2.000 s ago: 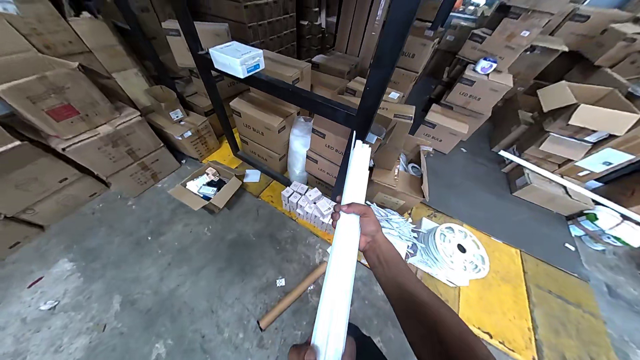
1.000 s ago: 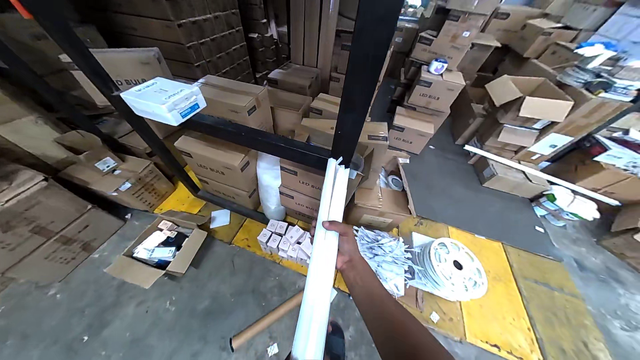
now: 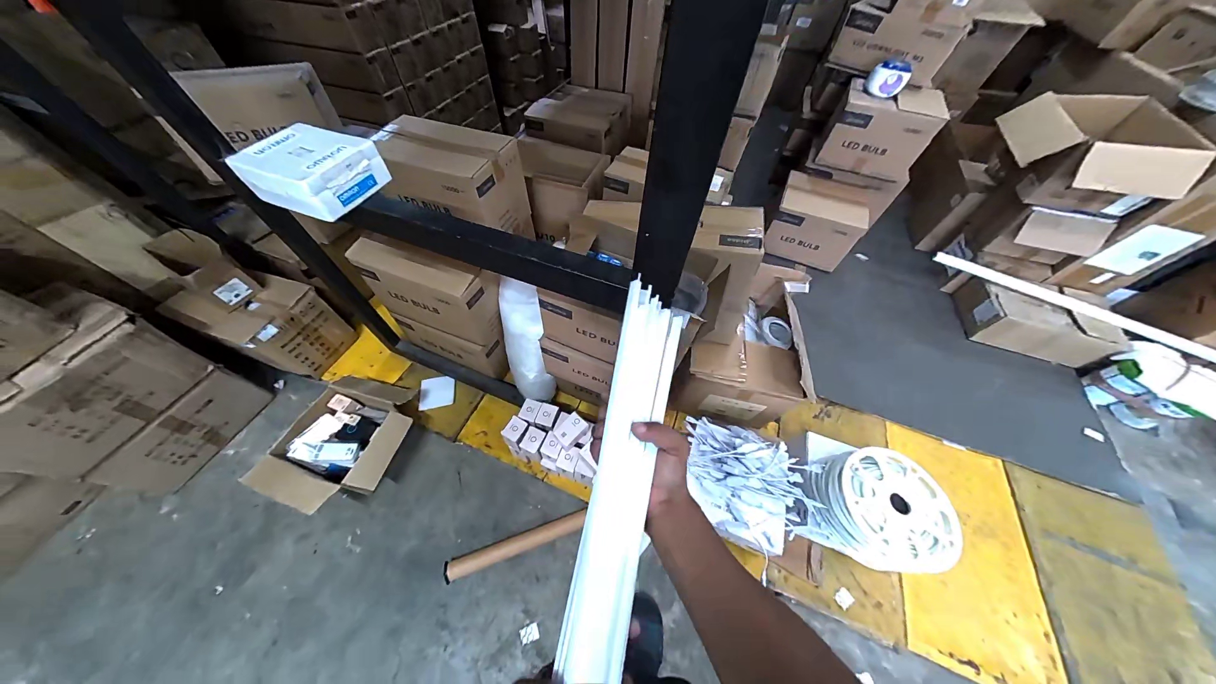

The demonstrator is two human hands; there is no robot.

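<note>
My right hand point(image 3: 665, 465) grips a bundle of long white strips or channels point(image 3: 622, 475) around its middle, thumb on top. The bundle slants upward, its far end in front of a black steel rack post point(image 3: 698, 142). Of my left hand, only a small dark part shows at the bottom edge by the near end of the bundle; its fingers are hidden. Left of the bundle sit small white boxes point(image 3: 551, 439). A heap of white tied strips or cords point(image 3: 741, 484) and a white reel point(image 3: 898, 508) lie to its right.
A brown cardboard tube point(image 3: 513, 546) lies on the concrete floor beside an open carton point(image 3: 375, 456). A white box point(image 3: 309, 171) rests on the rack's black crossbeam point(image 3: 475, 242). LED bulb cartons point(image 3: 432, 294) stand behind. More cartons point(image 3: 864, 133) and a long white strip point(image 3: 1064, 304) are at right.
The view has moved closer to the rack. My right hand has kept its grip on the white bundle, whose far end remains by the rack post.
</note>
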